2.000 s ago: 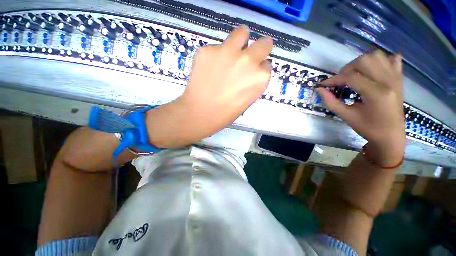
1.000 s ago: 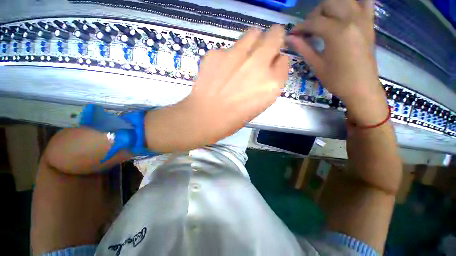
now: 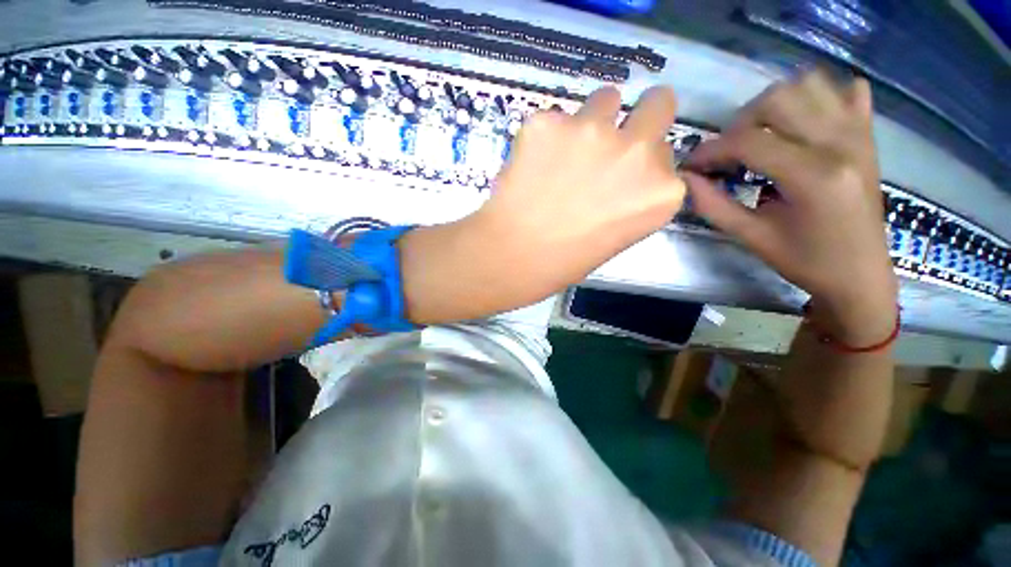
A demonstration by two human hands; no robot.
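A long strip of circuit boards (image 3: 294,114), crowded with black, silver and blue parts, runs across the line. My left hand (image 3: 588,194) lies over the boards at centre, fingertips curled down out of sight; whether it holds anything is hidden. My right hand (image 3: 804,183) is just to its right over the boards, thumb and forefinger brought together beside my left fingers. Any part between those fingertips is too small to make out. A blue wrist strap (image 3: 371,282) is on my left wrist.
Dark toothed component strips (image 3: 488,39) lie behind the boards. Clear and dark component tubes (image 3: 831,28) lie at the upper right. A dark flat phone-like rectangle (image 3: 630,315) rests on the white front ledge (image 3: 765,332). Cardboard boxes (image 3: 55,343) stand below.
My right hand has come down from the toothed strips to the boards and moved right. My left hand has shifted right. The boards sit farther right in view than one second ago.
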